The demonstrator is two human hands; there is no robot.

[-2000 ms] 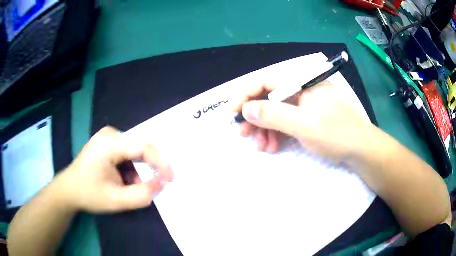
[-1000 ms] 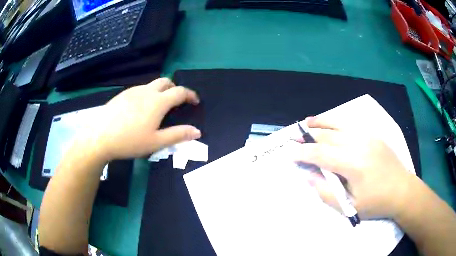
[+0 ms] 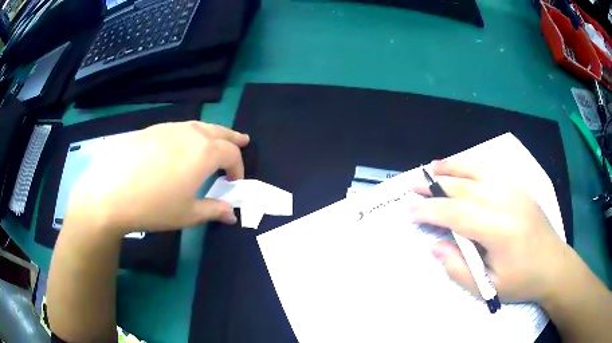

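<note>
A large white record sheet with a handwritten line near its upper edge lies on the black foam pad. My right hand rests on the sheet and holds a white pen with a black grip, its tip pointing up and left. My left hand has thumb and fingers around one end of a small folded white piece, left of the sheet. A grey-blue edge of a flat item shows from under the sheet's top edge; the rest is hidden.
An open laptop stands on black pads at upper left. A silver laptop lies on a pad behind my left hand. A red parts bin, a label card and a green strip are at the right on the green mat.
My left hand has left the sheet and moved onto the small white piece. The sheet has moved down and right in view, with my right hand and the pen, whose tip now points up.
</note>
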